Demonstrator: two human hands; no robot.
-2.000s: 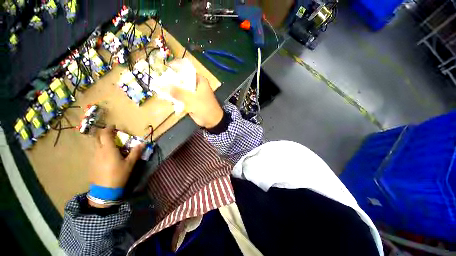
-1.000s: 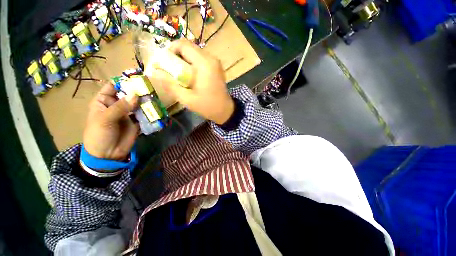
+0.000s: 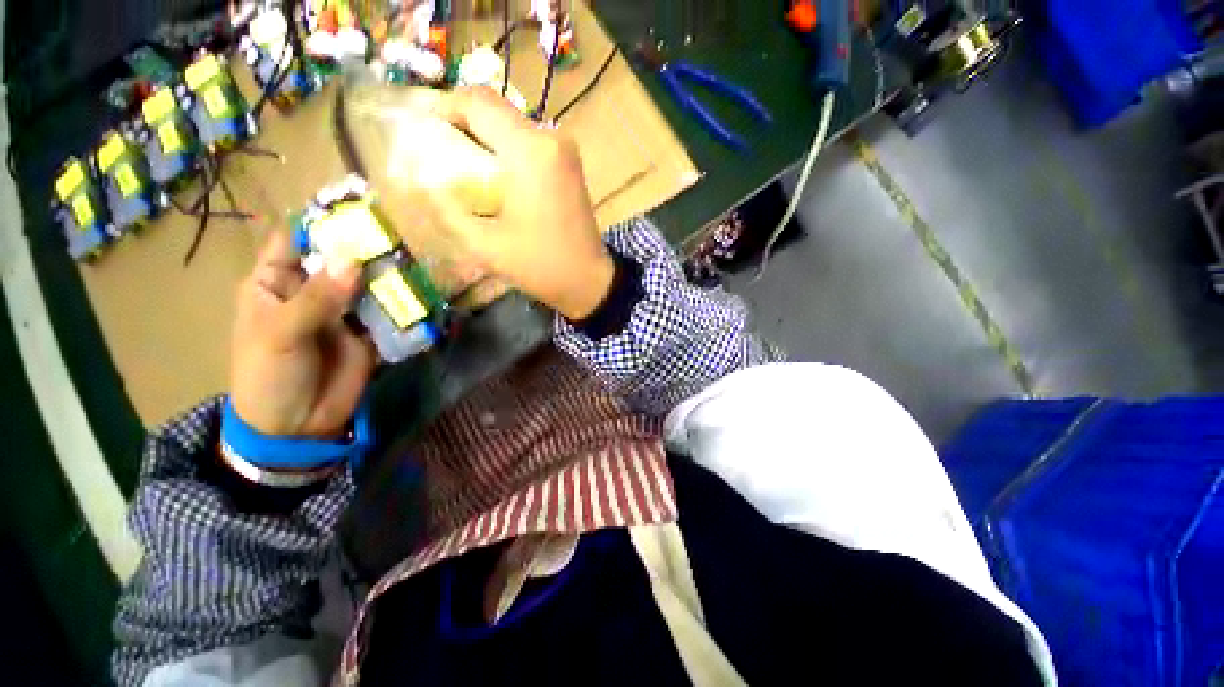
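Observation:
My left hand [image 3: 298, 336], with a blue wrist band, holds a power supply board [image 3: 389, 298] by its left side. The board has yellow blocks, a grey-blue part and a green edge, and is tilted above the cardboard sheet [image 3: 148, 311]. My right hand [image 3: 544, 201] is closed around a bright, overexposed white bundle [image 3: 436, 159], with a yellowish part at its lower end. The bundle is just up and right of the board. Its far end is blurred, so I cannot tell whether it touches the board.
Boards with yellow blocks [image 3: 124, 177] stand in a row at the far left. More wired boards [image 3: 410, 40] lie along the far edge. Blue-handled pliers [image 3: 716, 105] lie open on the dark green bench. A blue-grey tool with a pale cable [image 3: 832, 47] is at the bench's right edge.
Since two seconds ago, my left hand has lifted the board and my right hand has come beside it with the white bundle. In the last second both hands have shifted only slightly.

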